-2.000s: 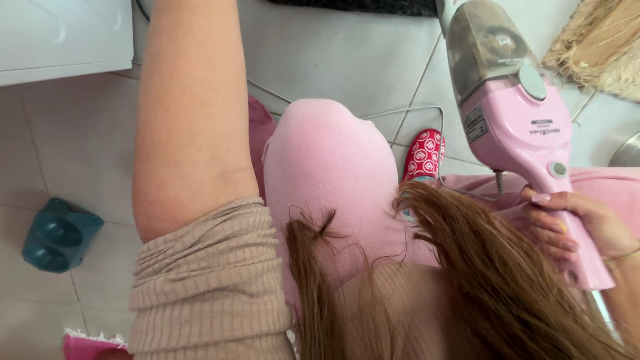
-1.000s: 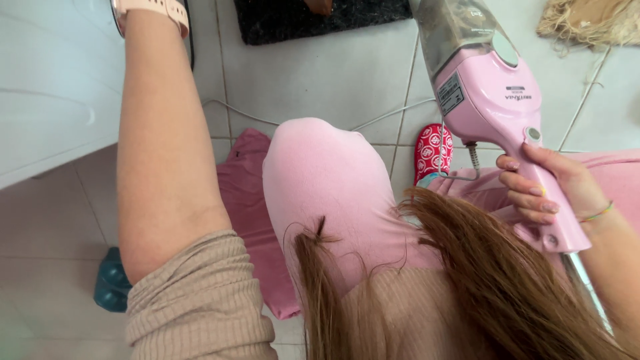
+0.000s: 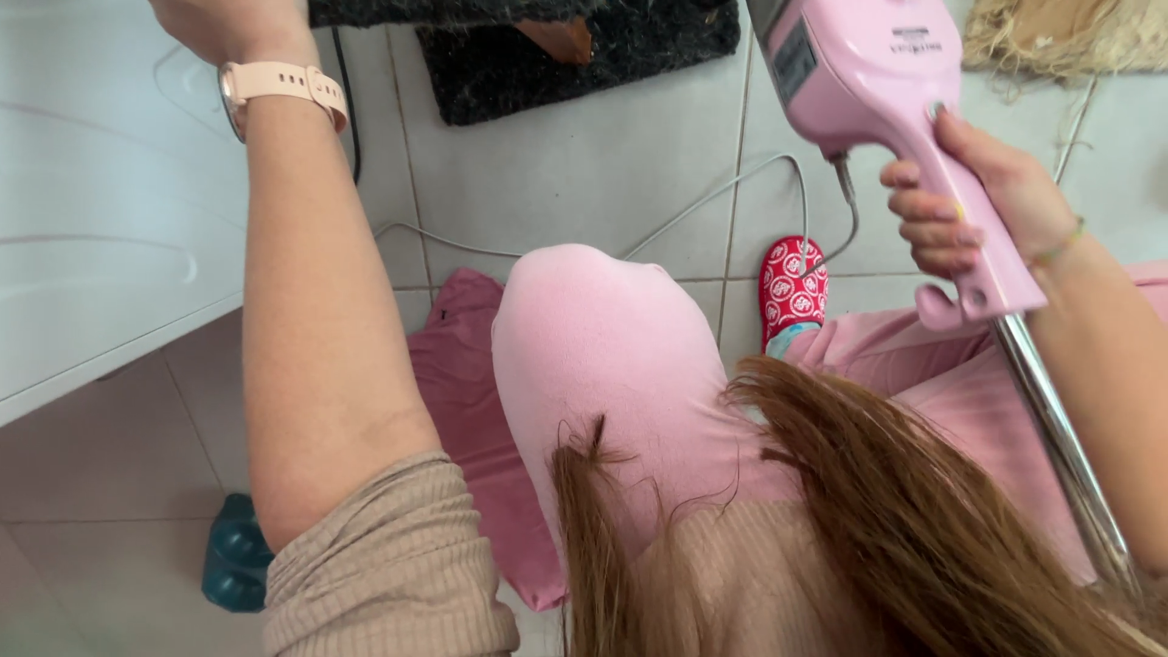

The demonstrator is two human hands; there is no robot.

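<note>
My right hand (image 3: pixel 981 205) is closed around the handle of a pink stick vacuum cleaner (image 3: pixel 876 68), whose top end is cut off by the frame. A metal tube (image 3: pixel 1063 438) runs from the handle down past my right forearm, and a grey cord (image 3: pixel 693 205) leaves the vacuum's body and trails over the floor. At the top left, my left hand (image 3: pixel 242 27), with a pink-strapped watch (image 3: pixel 287 82) on the wrist, is partly cut off. It is beside a dark, furry-looking piece (image 3: pixel 438 9); its fingers are out of view.
A white appliance or cabinet (image 3: pixel 109 228) stands at left. A black shaggy mat (image 3: pixel 511 78) and a frayed beige mat (image 3: pixel 1049 41) lie on the tiled floor. A dark pink garment (image 3: pixel 474 411) lies beside my knee, and a teal double bowl (image 3: pixel 235 552) at lower left. My foot wears a red slipper (image 3: pixel 792 283).
My left hand, out of view before, now shows at the top beside a dark furry piece. The right hand still holds the vacuum. More of the dark pink garment shows than two seconds ago.
</note>
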